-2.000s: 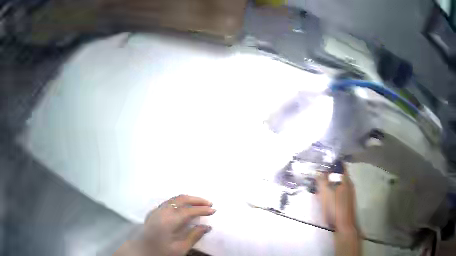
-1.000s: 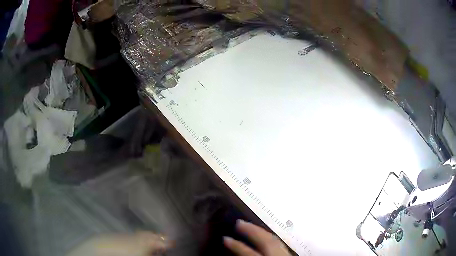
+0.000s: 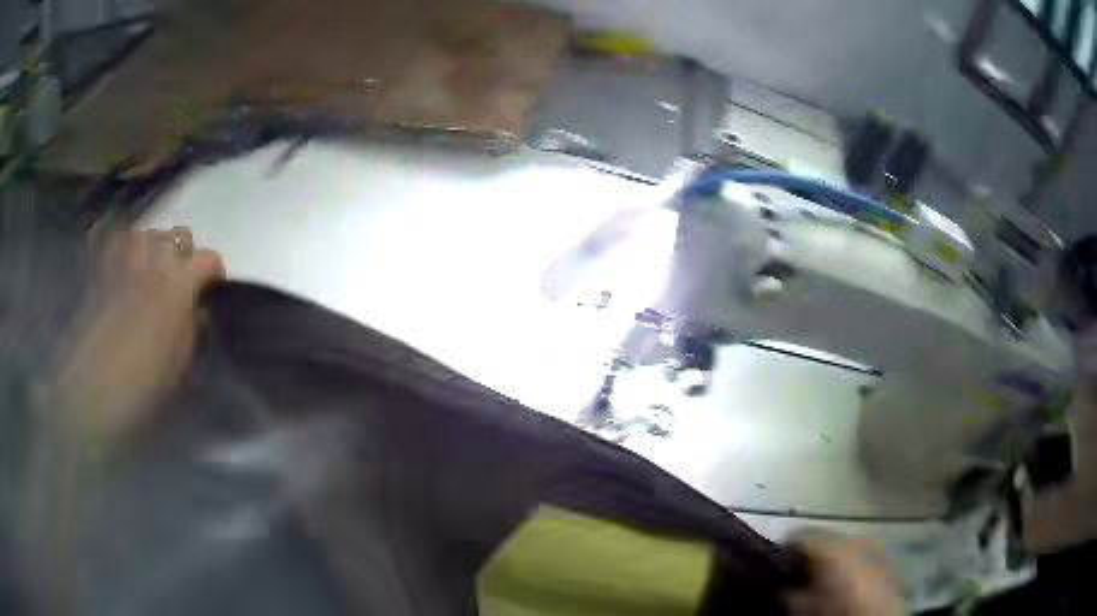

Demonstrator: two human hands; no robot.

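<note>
My left hand (image 3: 138, 325), blurred, holds the left end of a dark brown cloth panel (image 3: 397, 445) at the left. My right hand (image 3: 846, 578), blurred and cut by the bottom edge, holds the panel's right end at the lower right. The panel's top edge stretches between the hands, over the front of the white table. An olive-green piece (image 3: 596, 568) lies on the dark cloth at the bottom. The sewing machine head (image 3: 722, 253) stands beyond the cloth. The needle area (image 3: 650, 385) is blurred by glare.
The white table (image 3: 385, 229) glows behind the cloth. A brown board (image 3: 361, 60) lies at the back left. A blue tube (image 3: 806, 187) runs along the machine arm (image 3: 890, 301). Dark thread cones (image 3: 884, 150) stand behind. Part of a person's arm (image 3: 1065, 505) shows at the right edge.
The view has swung back right to the machine. The dark cloth with the olive-green piece is now raised between my hands. A second ago my hands were low at the table's front edge.
</note>
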